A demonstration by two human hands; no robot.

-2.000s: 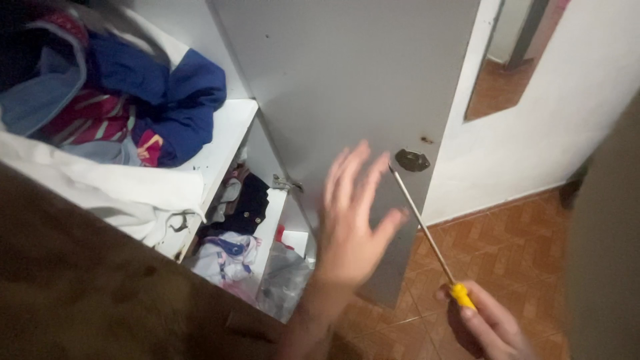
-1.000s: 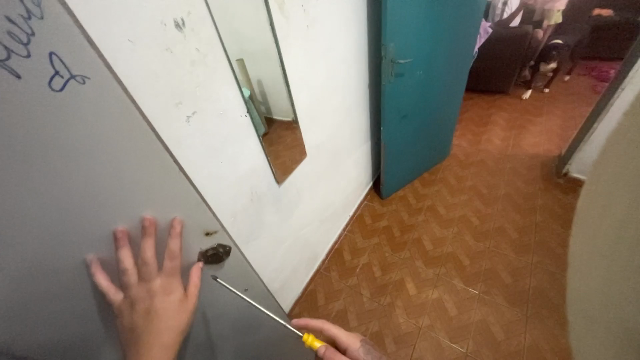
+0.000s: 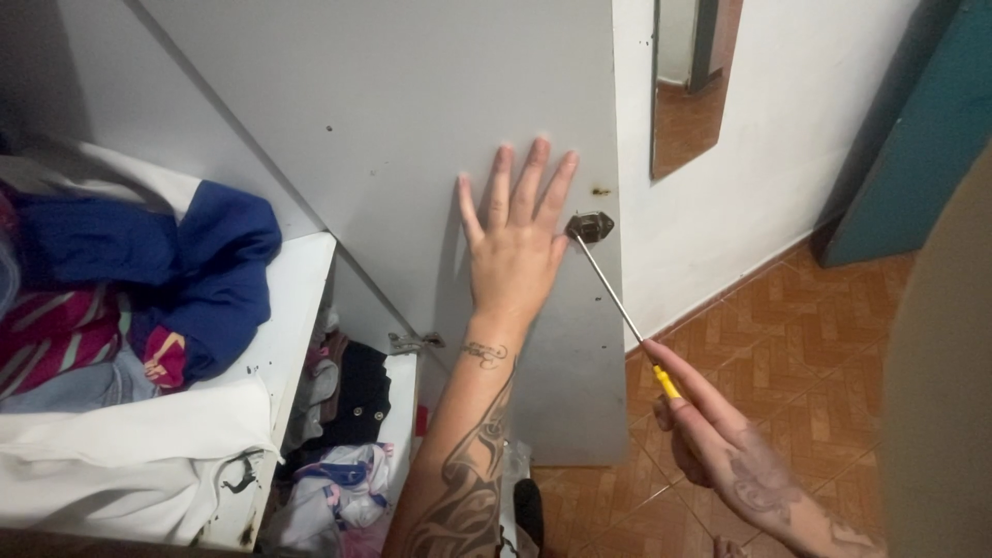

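My left hand (image 3: 515,232) lies flat with its fingers spread on the inner face of a grey cabinet door (image 3: 434,85). Its thumb is beside a dark metal latch (image 3: 591,226) near the door's edge. My right hand (image 3: 701,430) is closed around the yellow handle of a screwdriver (image 3: 612,294), with the index finger along the shaft. The screwdriver's tip is at the latch's lower left edge; whether it sits on a screw I cannot tell. A small rusty mark (image 3: 601,191) shows above the latch.
Folded clothes (image 3: 225,271) and a white cloth (image 3: 132,457) lie on a cabinet shelf (image 3: 306,263) at left, with more clothes (image 3: 341,488) below. A metal hinge (image 3: 415,342) joins the door. A wall mirror (image 3: 690,93), a teal door (image 3: 907,163) and the tiled floor (image 3: 775,364) are at right.
Two seconds ago my left hand was blurred near the latch; now it rests on the door. The screwdriver's tip has come to the latch from just below it. The view has swung right and back.
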